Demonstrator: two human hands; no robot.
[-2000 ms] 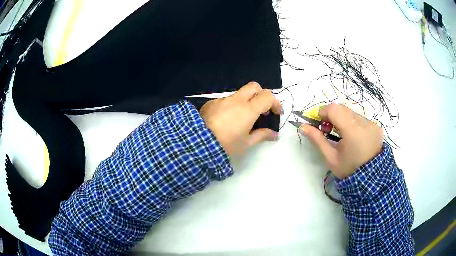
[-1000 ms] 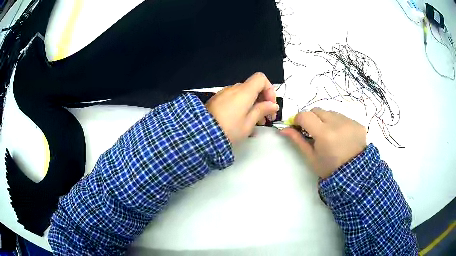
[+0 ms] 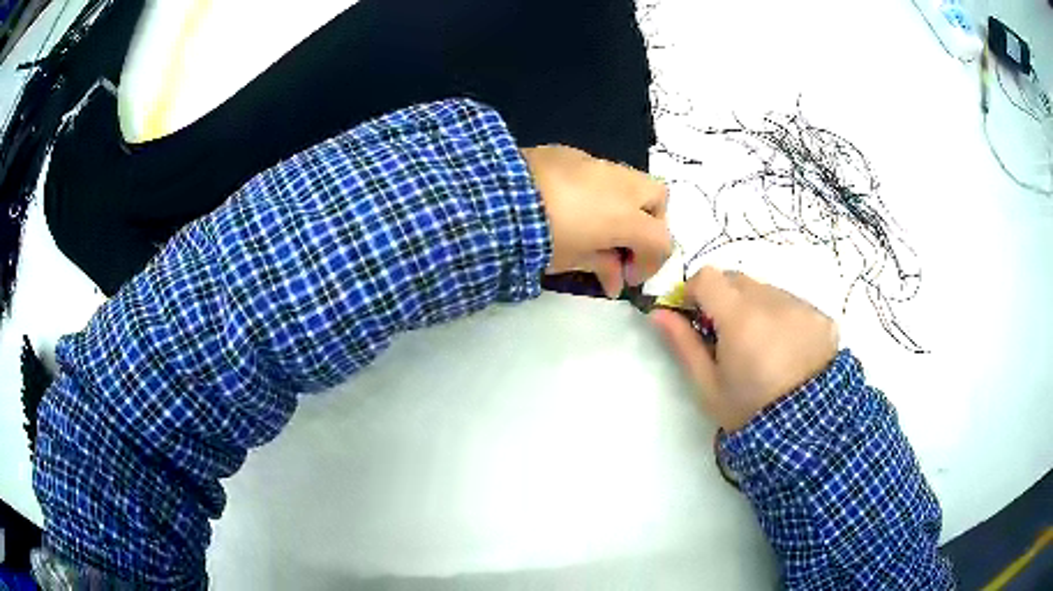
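The large stack of black fabric pieces [image 3: 497, 81] lies across the upper left, with fine thread tails along its right edge. My left hand [image 3: 606, 219] is at the stack's lower right corner, its fingers closed on the end of a black fabric piece [image 3: 574, 284], mostly hidden under the hand and sleeve. My right hand [image 3: 756, 346] holds the thread snips [image 3: 670, 299]. Their yellow grip and dark blades show between thumb and finger. The blade tips are right at my left fingertips; whether they touch a thread cannot be seen.
A tangled pile of cut thread waste [image 3: 826, 173] lies on the white table [image 3: 520, 462] right of the stack. A black adapter [image 3: 1008, 46] with thin cable is at the upper right. A dark stringy bundle [image 3: 32, 150] is at the far left edge.
My left forearm has swung up and now covers more of the stack and the curved strips at left. The snips, open and apart from the fabric earlier, are now at my left fingertips.
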